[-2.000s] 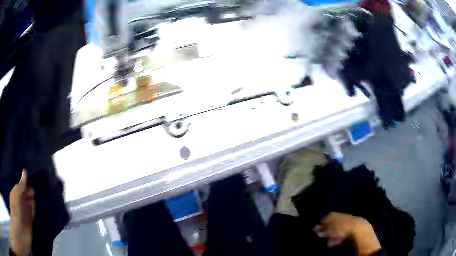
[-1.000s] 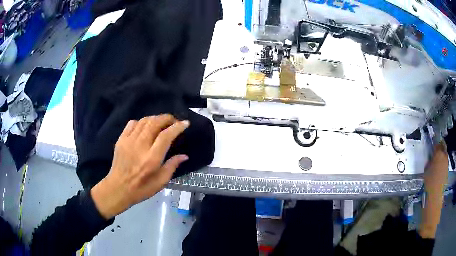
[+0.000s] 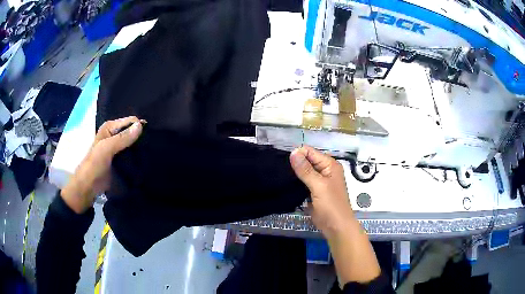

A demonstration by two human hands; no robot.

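A large black garment (image 3: 190, 178) lies over the left of the machine table, and its near part hangs over the front edge. My left hand (image 3: 103, 158) pinches its edge at the left between thumb and fingers. My right hand (image 3: 319, 178) pinches its right end, just in front of the sewing machine's plate. The upper edge is stretched between both hands. The presser foot and needles (image 3: 328, 86) are behind and right of the cloth, with no cloth visible under them. Yellow-brown tape (image 3: 312, 113) covers parts of the guide.
The white and blue JACK machine head (image 3: 397, 26) stands at the back right. A measuring tape (image 3: 426, 223) runs along the table's front edge. Piles of cloth (image 3: 49, 109) lie on the floor at left, near yellow-black tape. A slim blue tool (image 3: 496, 175) lies at far right.
My right hand has come in from the far right and taken the garment's right end. My left hand has moved left and now pinches the edge. The near cloth is lifted and spread.
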